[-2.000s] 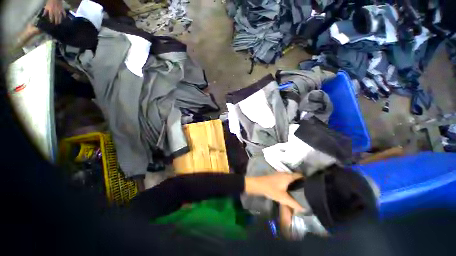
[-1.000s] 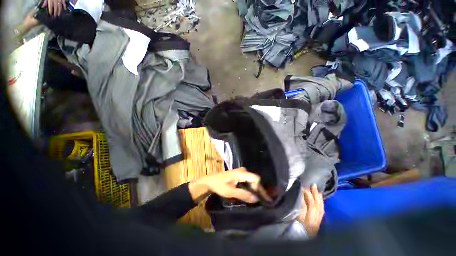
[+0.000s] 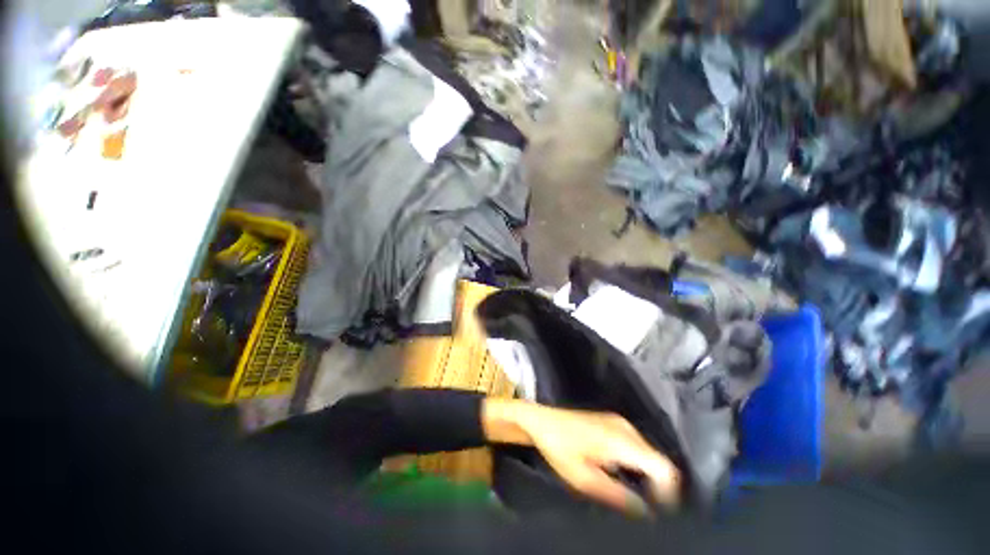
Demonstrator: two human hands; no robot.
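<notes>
My left hand, in a black sleeve, is over the black band of a grey garment at the lower centre. Its fingers are bent and blurred, with a small dark gap or thing between them; whether they grip anything is unclear. The band stands in a wide curved loop, with white backing beside it. The garment lies between a wooden bench and a blue bin. My right hand is not visible; the dark lower rim hides that area.
A whitish worktable with brown-orange scraps is at left. A yellow crate holds dark shiny items beside it. Another grey garment drapes behind the bench. Blue-grey cloth heaps lie on the floor at right.
The view has swung left, showing more of the table. My left hand has moved right and down along the band. My right hand, seen at the garment before, is out of sight.
</notes>
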